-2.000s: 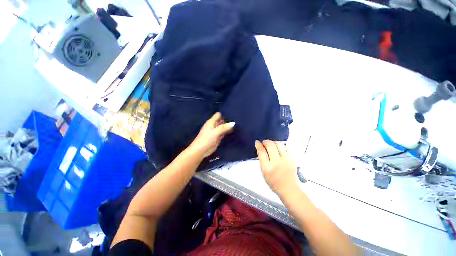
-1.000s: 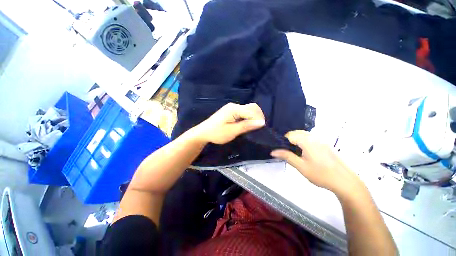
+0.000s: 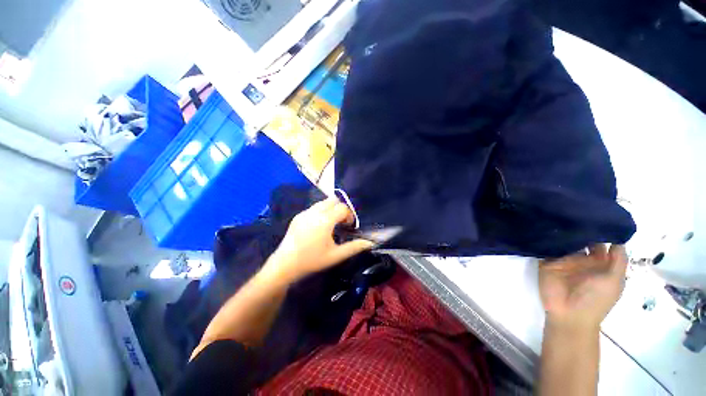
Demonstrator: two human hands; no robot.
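Note:
A large dark navy garment (image 3: 457, 139) lies spread over the white table and the cardboard. My left hand (image 3: 317, 240) pinches its lower left corner at the table's front edge. A pale curved edge shows above the fingers, and a blurred grey pointed shape lies at the fingertips; I cannot tell whether it is cloth or a tool. My right hand (image 3: 584, 285) is at the lower right corner, palm up, its fingertips hidden under the cloth edge. A fold with a thin pale thread line shows in the middle of the garment.
Blue crates (image 3: 193, 174) stand at the left, one with grey cloth. Taped cardboard (image 3: 310, 128) lies left of the garment. A ruler strip (image 3: 464, 309) edges the table above the red-checked lap. Small metal machine parts (image 3: 689, 305) show at the right edge.
My hands have moved far apart and the garment's lower edge is now spread between them. The view has shifted, so the machine head has left the picture and the crates sit further right.

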